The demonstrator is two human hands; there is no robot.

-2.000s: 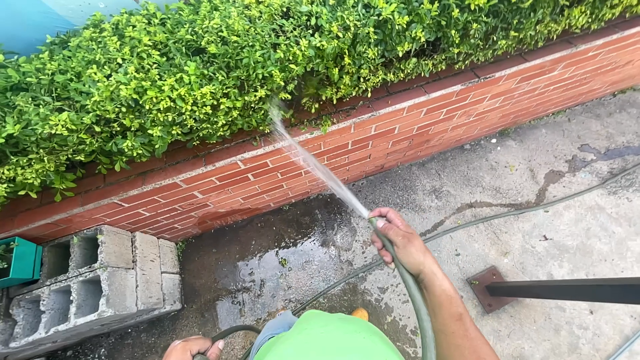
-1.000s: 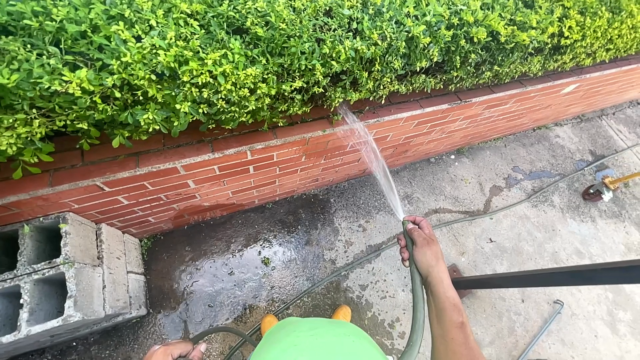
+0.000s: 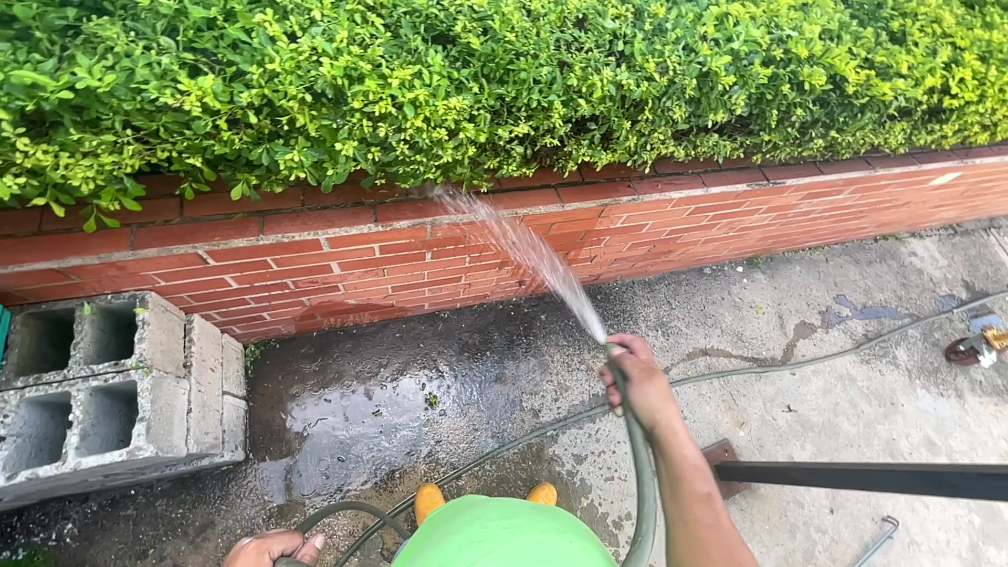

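My right hand (image 3: 639, 382) is closed around the end of a green garden hose (image 3: 642, 488), the thumb near its mouth. A spray of water (image 3: 535, 260) fans from it up and left to the top of the red brick wall (image 3: 378, 272), just under the leafy hedge (image 3: 472, 87). At the bottom edge my left hand (image 3: 274, 547) grips a lower part of the hose, which loops off to the right beside it; part of this hand is cut off by the frame.
Grey concrete blocks (image 3: 165, 409) are stacked at the left against the wall. A puddle (image 3: 362, 425) lies on the concrete ground, and the hose crosses it to the right. A dark metal post (image 3: 858, 479) on a rusty base plate stands right. A metal hook (image 3: 874, 542) lies lower right.
The spray has swung left along the wall's top since one second ago. Both hands still hold the hose. The view has shifted.
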